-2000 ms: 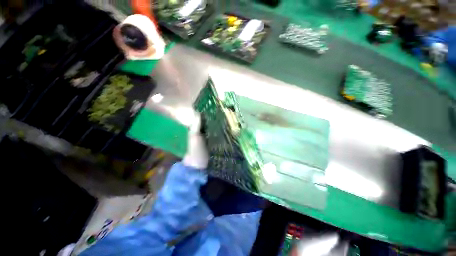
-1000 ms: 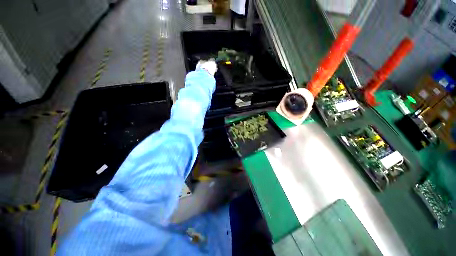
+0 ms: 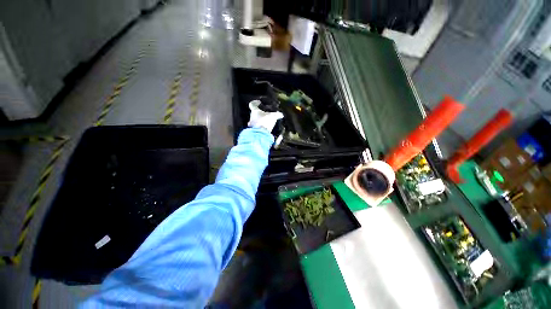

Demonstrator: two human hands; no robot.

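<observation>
My left hand (image 3: 264, 116), in a white glove, is inside the upper black tote (image 3: 302, 158) at the top centre. Its fingers are closed at the near-left edge of a dark pallet (image 3: 299, 121), which lies tilted in the tote with dull green pieces on it. The fingertips are partly hidden and slightly blurred. My blue sleeve reaches up from the lower left. My right hand is out of the picture.
A large black tote (image 3: 145, 181) stands at left. A shallow tray (image 3: 314, 238) of olive pieces lies on the bench beside the metal plate (image 3: 386, 259). A round fitting (image 3: 370, 183) and orange duct (image 3: 426, 133) rise near loaded pallets (image 3: 462, 253) on the conveyor.
The board-laden pallet held over the mat two seconds ago is gone from there. My view has swung left to the totes. Since one second ago, my left hand remains in the tote, with only slight movement.
</observation>
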